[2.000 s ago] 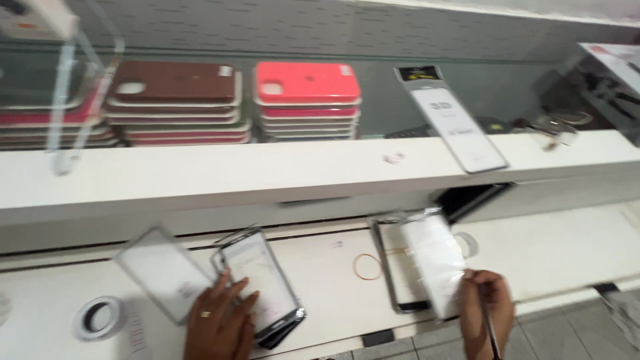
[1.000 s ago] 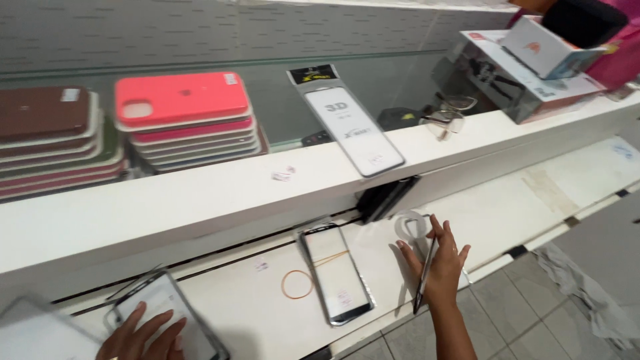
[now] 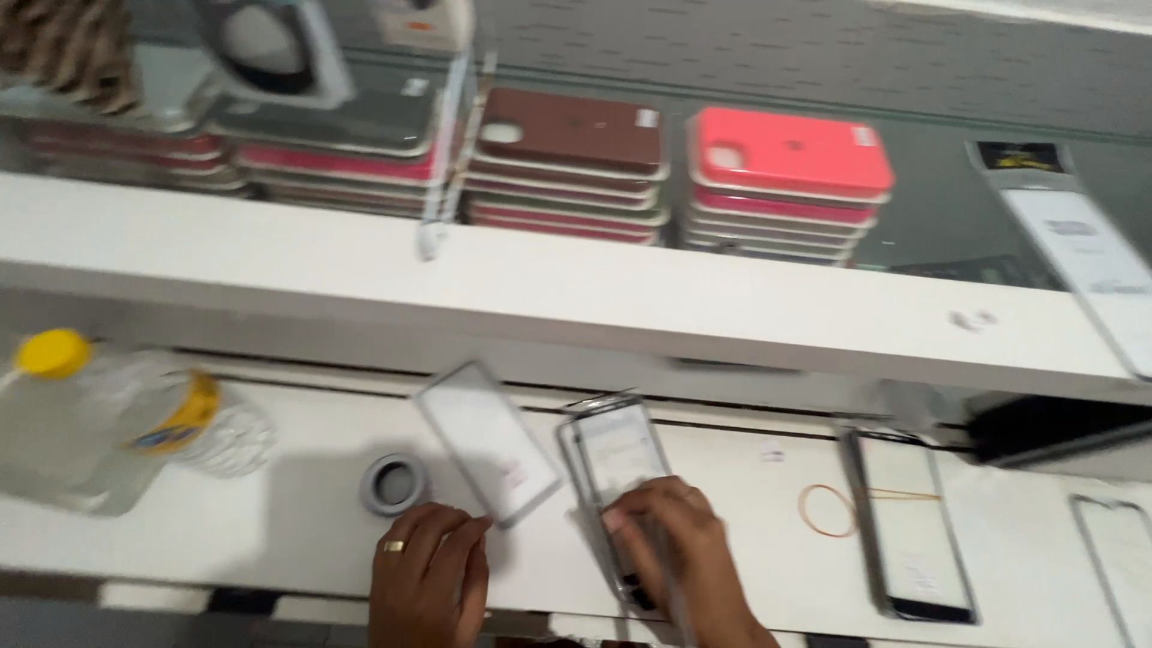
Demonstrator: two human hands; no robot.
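Note:
My left hand [image 3: 430, 571], with a ring on one finger, hovers at the counter's front edge, just below a roll of tape [image 3: 394, 484]; its fingers are bent and nothing shows in them. Right of it lies a pale, dark-rimmed phone screen glass [image 3: 490, 441]. My right hand [image 3: 675, 549] is over a stack of phone screen glasses [image 3: 621, 450], its thumb and fingers at the stack's right side; blur hides whether it grips one. Farther right, a rubber band crosses another bundle of screen glasses [image 3: 918, 540], with a loose rubber band [image 3: 826, 511] beside it.
A plastic bottle with a yellow cap [image 3: 54, 353] lies at the left. On the raised glass shelf stand stacks of phone cases, brown [image 3: 571, 130] and coral [image 3: 792, 151] on top. A packaged screen protector [image 3: 1080, 243] overhangs the white ledge [image 3: 540, 279].
The view has swung left. My left hand has left the stack of screen glasses, and my right hand has come over to it from beyond the banded bundle.

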